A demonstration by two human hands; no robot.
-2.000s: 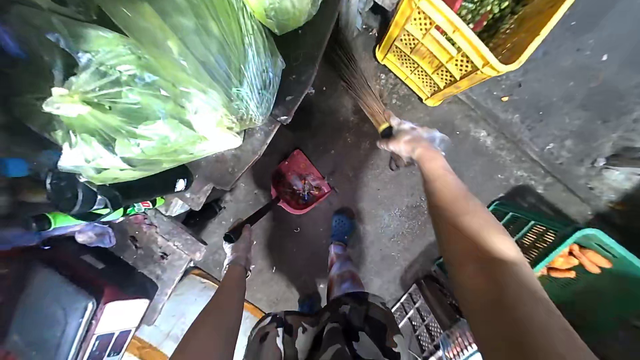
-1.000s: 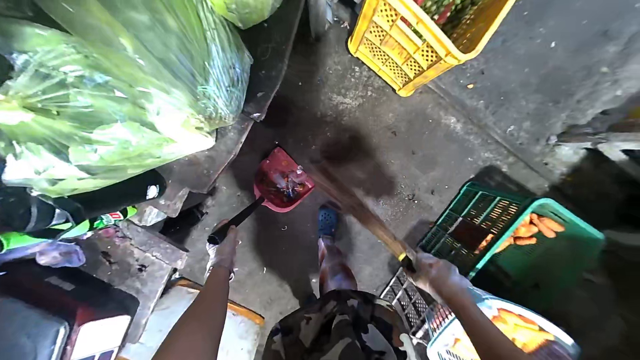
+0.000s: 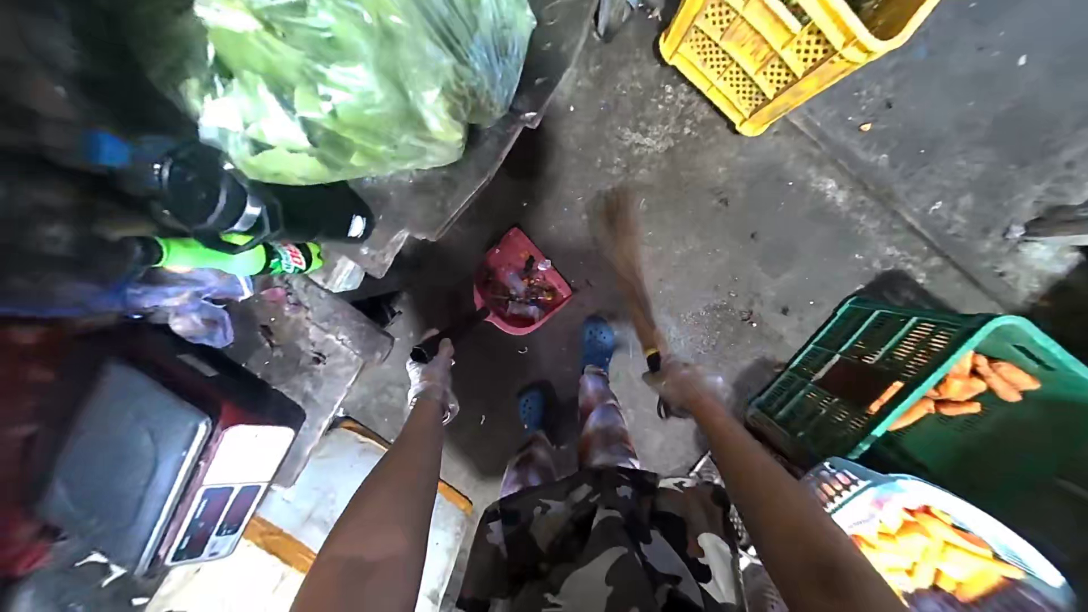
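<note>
My left hand [image 3: 432, 374], in a thin clear glove, grips the black handle of a red dustpan [image 3: 501, 255]. The pan lies at mid-frame, left of my feet's line, with mixed debris [image 3: 527, 289] in it. My right hand [image 3: 687, 387], also in a clear glove, is closed on the handle end of a stick broom [image 3: 633, 280]. The broom's bristles are blurred and point up and left, to the right of the dustpan and apart from it. Whether the bristle tips touch the concrete floor [image 3: 748, 221] I cannot tell.
A yellow crate [image 3: 739, 76] stands at the top. Green crates [image 3: 858, 374] with carrots and a basin [image 3: 1037, 544] of cut orange vegetables are at the right. At the left are bagged leafy greens [image 3: 340, 93], a green bottle [image 3: 212, 255] and a weighing scale [image 3: 246, 459].
The broom, near the dustpan's right edge one second ago, is now farther from it, its bristles pointing more upward. My left hand keeps its hold on the dustpan.
</note>
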